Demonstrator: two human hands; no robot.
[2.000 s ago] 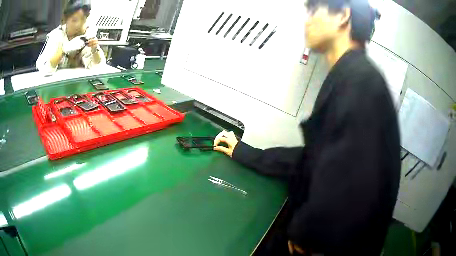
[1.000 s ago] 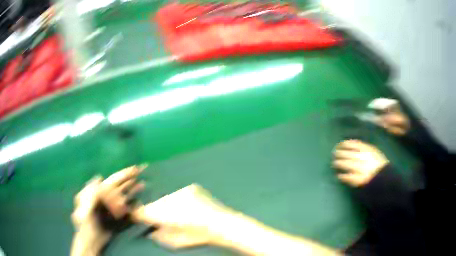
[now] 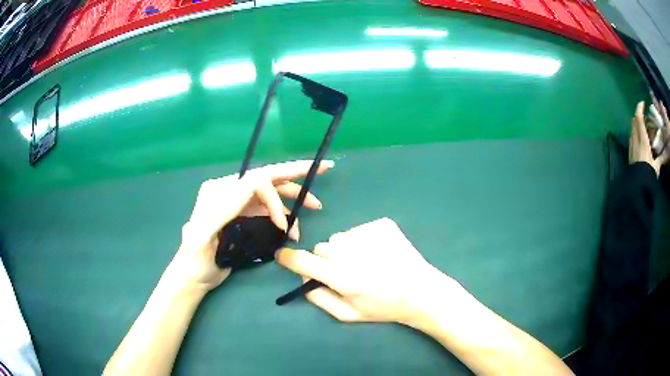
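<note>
A black phone middle frame (image 3: 253, 241) is held up at a tilt over the bench, its solid plate low and its notched end up and away. My left hand (image 3: 228, 213) holds it, the palm around the plate and the fingers through and behind the opening. My right hand (image 3: 367, 272) touches the right edge of the plate with an index fingertip. The black handle of the tweezers (image 3: 300, 291) sticks out from under my right fingers; the tweezers' tips are hidden.
Another phone frame (image 3: 45, 125) lies on the green bench (image 3: 455, 198) at the far left. Red trays (image 3: 128, 26) stand beyond the bench at upper left and another red tray (image 3: 536, 22) at upper right. A person's hands and dark sleeve (image 3: 624, 242) are at the right edge.
The view has swung down and steadied from blur. My two hands now show clearly at the frame, my left hand holding it up. The neighbouring person's hands now sit at the right rim.
</note>
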